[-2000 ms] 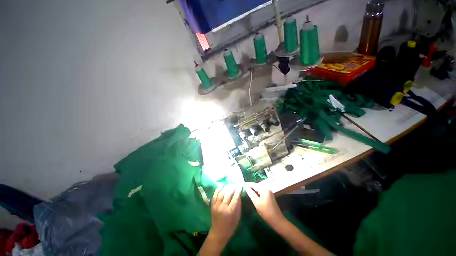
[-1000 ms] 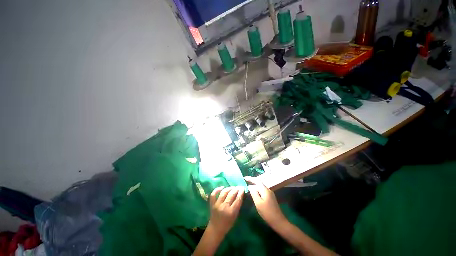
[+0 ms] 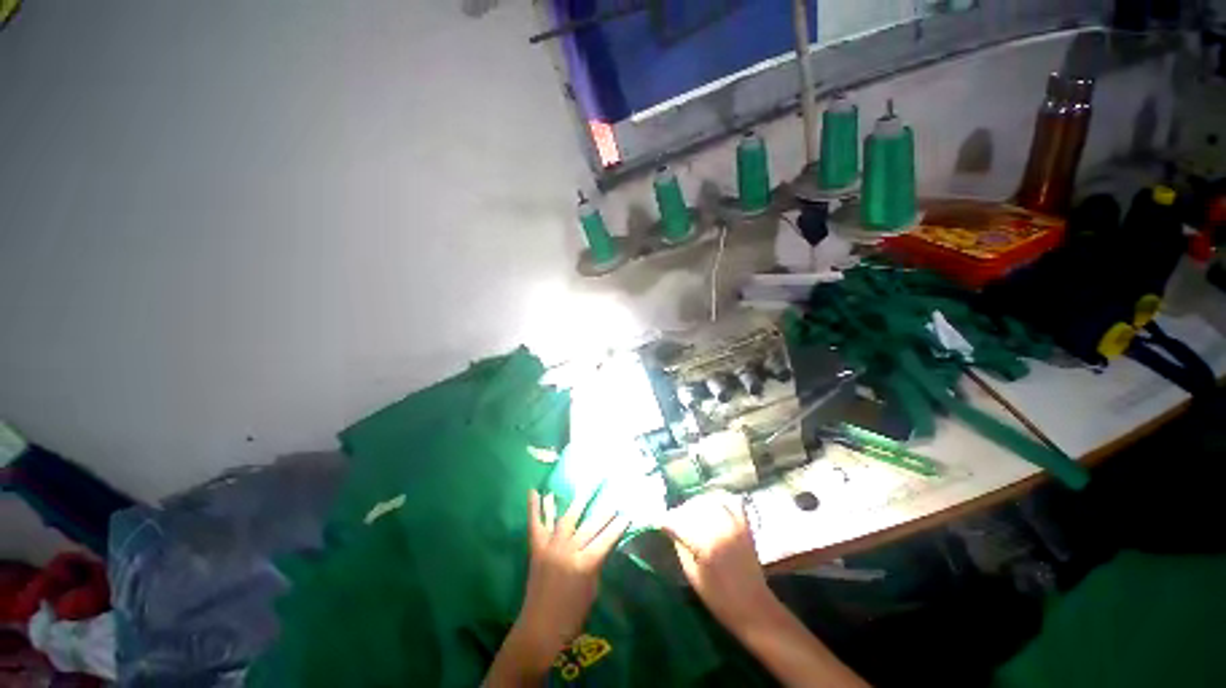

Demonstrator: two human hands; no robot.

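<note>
A green garment piece (image 3: 457, 538) with yellow print drapes left of the machine and towards the lap. My left hand (image 3: 567, 558) lies on the cloth with fingers spread, just below the bright glare. My right hand (image 3: 719, 551) is closed on the garment's edge at the front of the overlock machine (image 3: 726, 403). A curved strip of edge shows between the hands. The lamp glare hides the needle area and some of the fingertips.
Green thread cones (image 3: 889, 175) stand behind the machine. Green fabric strips (image 3: 901, 329), a thin brownish rod (image 3: 1008, 407) and slim green snips (image 3: 885, 450) lie to the right. An orange-red box (image 3: 975, 239) and brown bottle (image 3: 1057, 145) stand behind. More green cloth (image 3: 1136, 625) is at lower right.
The view has shifted, so the scene sits lower and further right. My left hand has spread its fingers flat and moved apart from my right hand. Yellow print now shows below my left hand.
</note>
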